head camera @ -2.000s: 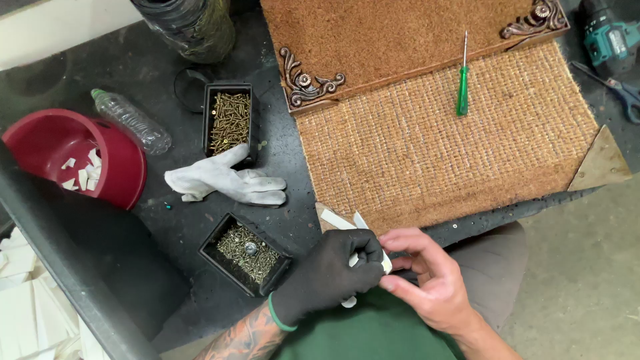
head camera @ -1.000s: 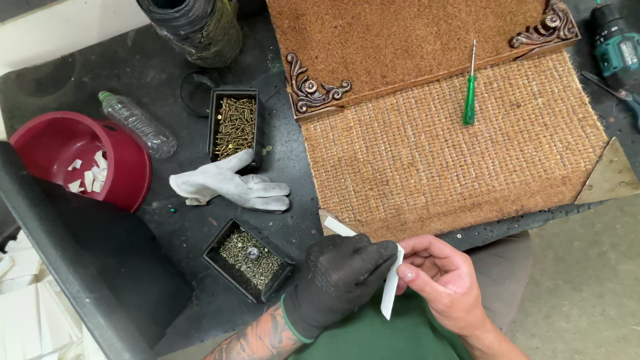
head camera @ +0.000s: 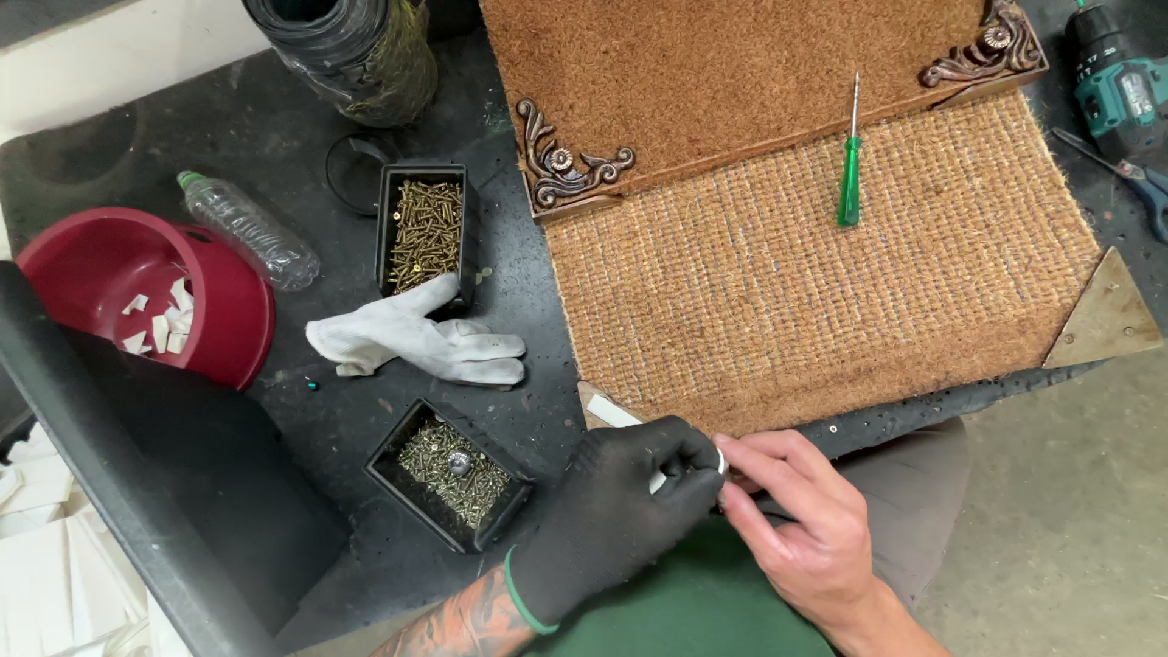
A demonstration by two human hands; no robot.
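My left hand [head camera: 630, 511], in a black glove with a green cuff, is closed on a white strip [head camera: 657, 481] that shows between its fingers. My bare right hand [head camera: 803, 520] pinches the strip's end at the left fingertips. Another white strip [head camera: 611, 411] lies on the metal corner plate beside my left hand. Beyond my hands is a woven coir mat [head camera: 803, 283] with a metal corner plate [head camera: 1106, 315] at its right. A green-handled screwdriver [head camera: 849, 187] rests across this mat and a second coir mat [head camera: 730, 82] with ornate metal corners [head camera: 566, 160].
On the dark table [head camera: 347, 456] are a box of brass-coloured screws [head camera: 427, 228], a box of small screws [head camera: 452, 470], a white glove [head camera: 415, 338], a red bowl [head camera: 233, 301], a plastic bottle [head camera: 251, 228], scissors [head camera: 1131, 173] and a cordless drill [head camera: 1118, 87]. A black bin [head camera: 137, 484] stands left.
The white strip between my hands stuck out below them a second ago; now only small parts show between my fingers. My hands stay close together.
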